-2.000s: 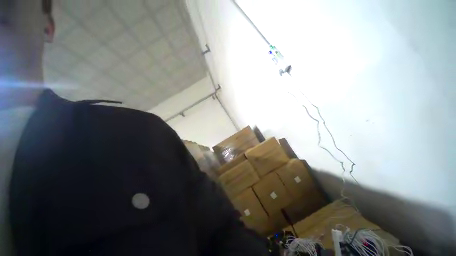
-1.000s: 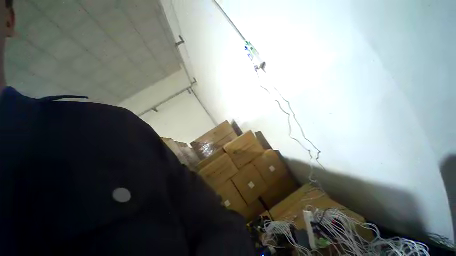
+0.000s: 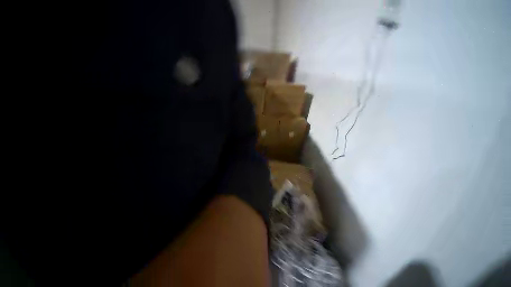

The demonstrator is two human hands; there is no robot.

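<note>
A dark jacket (image 3: 140, 123) with a round pale snap button (image 3: 187, 70) fills the left half of the blurred view. Bare skin (image 3: 224, 246), which looks like a forearm or wrist, comes out of its sleeve at the bottom; whose it is cannot be told. No hand or fingers can be made out. Tangled white cables (image 3: 305, 260) lie at the bottom centre, right of the skin. A small pale and dark piece (image 3: 284, 196) is among them, too blurred to name.
Brown cartons (image 3: 284, 100) are stacked behind the cables, some with small white labels. A white wall (image 3: 437, 129) fills the right. A pale piece (image 3: 389, 14), possibly a power strip, hangs there with thin wires below. Dark shadows show at the bottom right.
The view has turned and blurred; the jacket looms larger and the ceiling is gone. Cartons and wall look more upright. Bare skin now shows below the sleeve.
</note>
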